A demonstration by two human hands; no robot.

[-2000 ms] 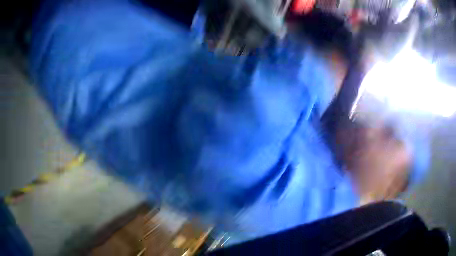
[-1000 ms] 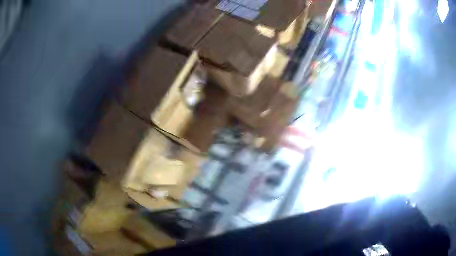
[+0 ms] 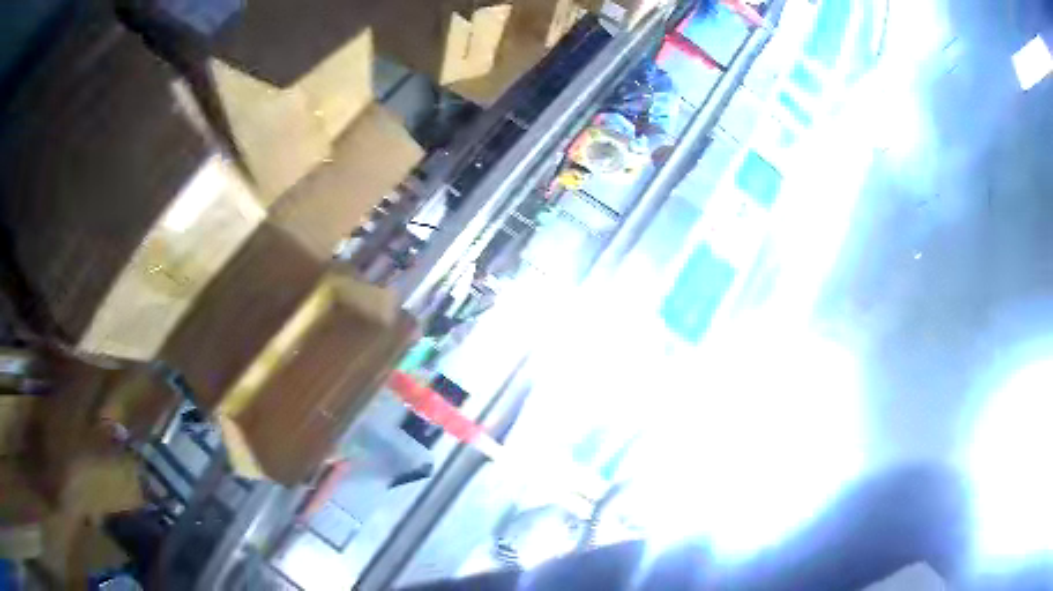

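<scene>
Neither of my hands is in the picture. Nearest in front of me are brown cardboard cartons. One open carton (image 3: 312, 387) with raised walls sits left of centre, beside a long bench line. A larger carton (image 3: 92, 173) stands at the upper left, with light-coloured flaps (image 3: 295, 116) folded out near it. What the cartons hold cannot be made out. The picture is turned sideways and blurred.
A long metal rail (image 3: 520, 162) runs diagonally along the bench line. A red strip (image 3: 445, 413) crosses it. Small unclear items lie along the line. Strong lamp glare (image 3: 739, 427) hides much of the right. A dark strap or arm (image 3: 797, 520) crosses the lower edge.
The blue-sleeved person from two seconds ago is out of view. The view has moved along the cartons, and more of the bench line and its rails shows.
</scene>
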